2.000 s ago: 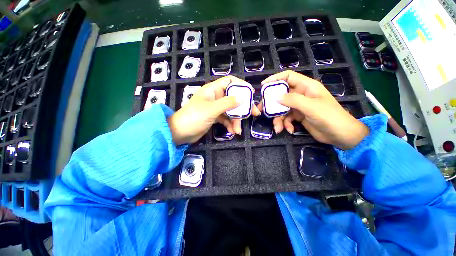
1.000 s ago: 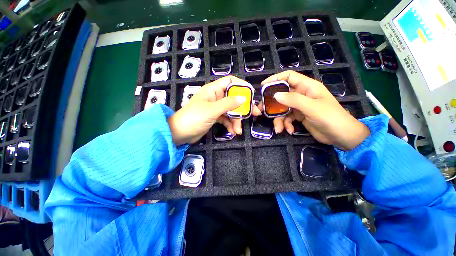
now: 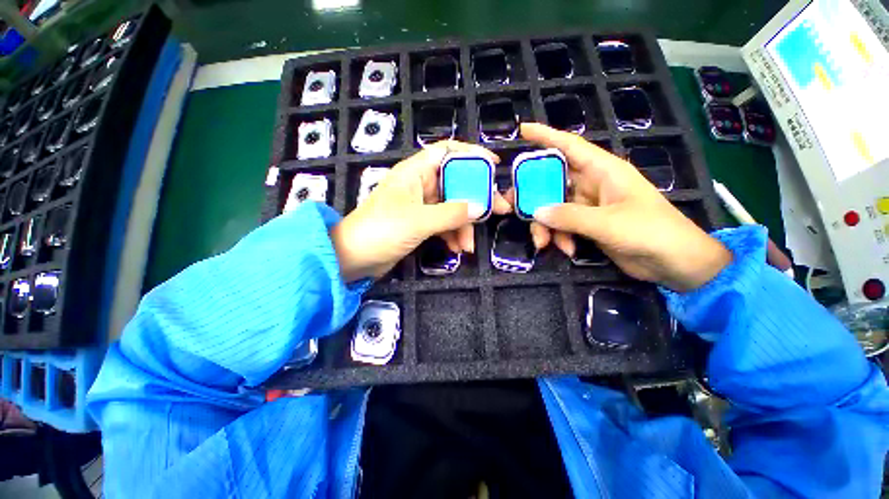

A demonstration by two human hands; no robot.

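My left hand [image 3: 402,212] holds a smartwatch unit [image 3: 467,185] by its rim, screen up and lit plain light blue, thumb at its lower edge. My right hand [image 3: 624,216] holds a second smartwatch unit [image 3: 540,183], also lit light blue, thumb at its lower left corner. The two units are side by side with a small gap, above the middle of the black foam tray [image 3: 458,368]. Units lie in the tray pockets, silver backs up in the left columns and black screens up in the others. Two front pockets hold no unit. My hands hide some middle pockets.
Stacked black foam trays [image 3: 97,185] stand at left over a blue tray [image 3: 39,421]. At right are a test instrument [image 3: 829,117], several loose watch units [image 3: 723,119] and a pale pen-like stick [image 3: 736,207]. A green mat [image 3: 216,175] lies under the tray.
Both screens have gone from white, through yellow on the left and dark orange on the right, to light blue. Both thumbs have moved down to the lower screen edges.
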